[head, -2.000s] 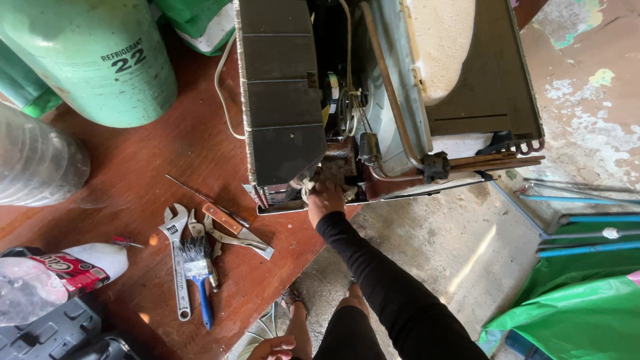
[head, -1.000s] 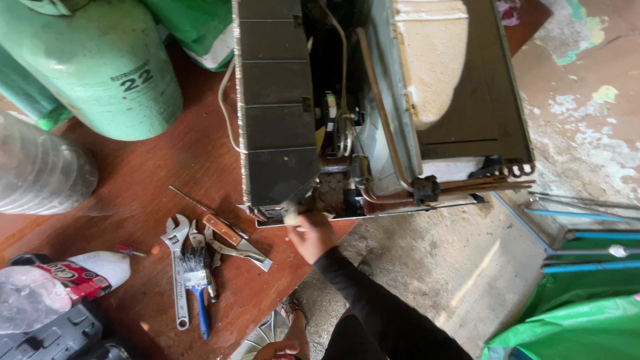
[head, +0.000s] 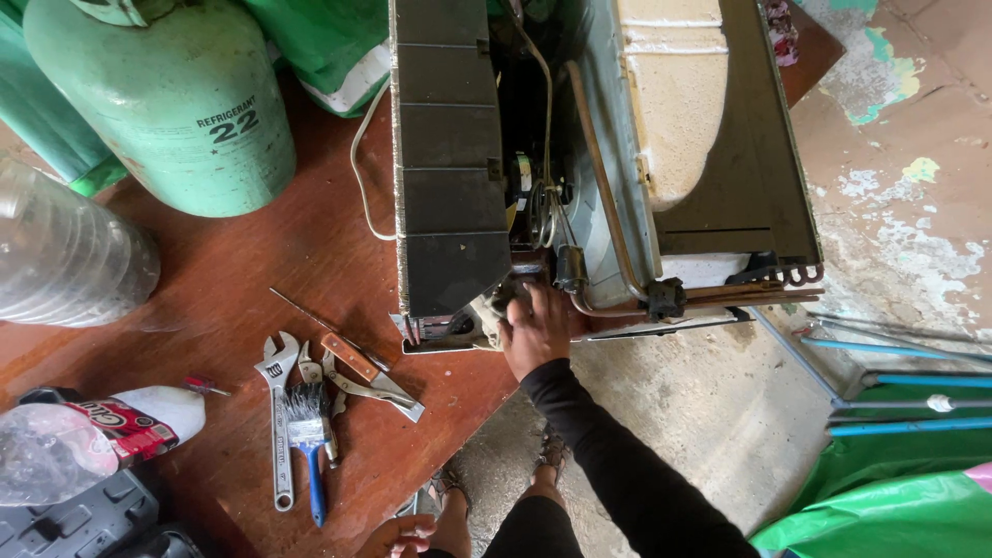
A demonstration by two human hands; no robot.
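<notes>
An opened window-type air conditioner [head: 453, 194] stands at the table's edge. Reaching into its near end is my right hand [head: 539, 329], fingers closed on a pale cloth [head: 490, 318] beside the compressor area. Just right of that hand are a small metal canister [head: 571, 267] and copper tubing [head: 604, 178]. My left hand [head: 399, 535] hangs low at the bottom edge, partly cut off, holding nothing visible. On the table lie an adjustable wrench [head: 280, 426], a paintbrush with a blue handle [head: 310, 442], locking pliers [head: 360, 387] and a wooden-handled scraper [head: 353, 356].
A green refrigerant cylinder [head: 178, 116], a clear ribbed plastic container [head: 70, 240] and a labelled bottle [head: 132, 434] stand or lie on the left. A black plastic case [head: 85, 519] is at the lower left. Blue metal bars [head: 914, 428] and green sheeting [head: 891, 504] lie at the right.
My right hand was inside the unit's near end, came out toward its left corner with the cloth, and is now back inside it.
</notes>
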